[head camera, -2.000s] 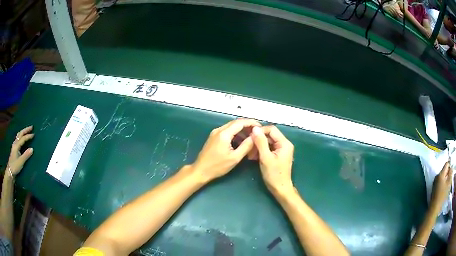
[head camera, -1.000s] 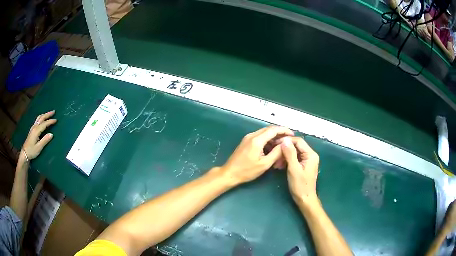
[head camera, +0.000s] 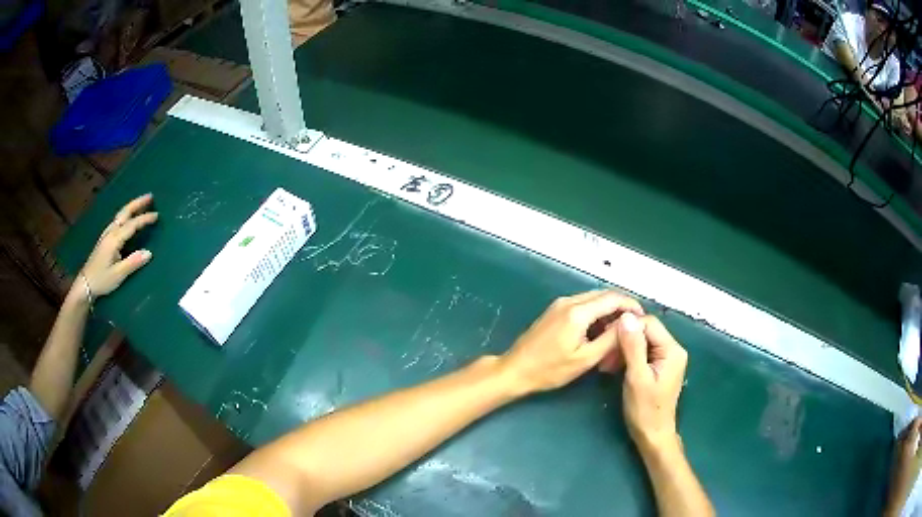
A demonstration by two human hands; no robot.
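A slim white product carton (head camera: 249, 267) with blue print and a small green mark lies on the dark green bench top (head camera: 344, 323), left of my hands. My left hand (head camera: 566, 341) and my right hand (head camera: 655, 382) meet above the bench, near the white edge strip. Their fingertips touch, with thumbs and forefingers pinched together. I cannot see whether anything small is held between them. Neither hand touches the carton.
Another person's hand (head camera: 116, 254) rests at the bench's left edge. A brown shipping carton (head camera: 167, 444) with white cartons stands below left. A white post (head camera: 271, 76) rises from the edge strip (head camera: 526, 220). A blue crate (head camera: 111, 109) is behind. A neighbour's hand shows at far right.
The view has turned left, so the bench, carton and hands appear further right. My hands stay pinched together in much the same pose. The carton has not moved on the bench.
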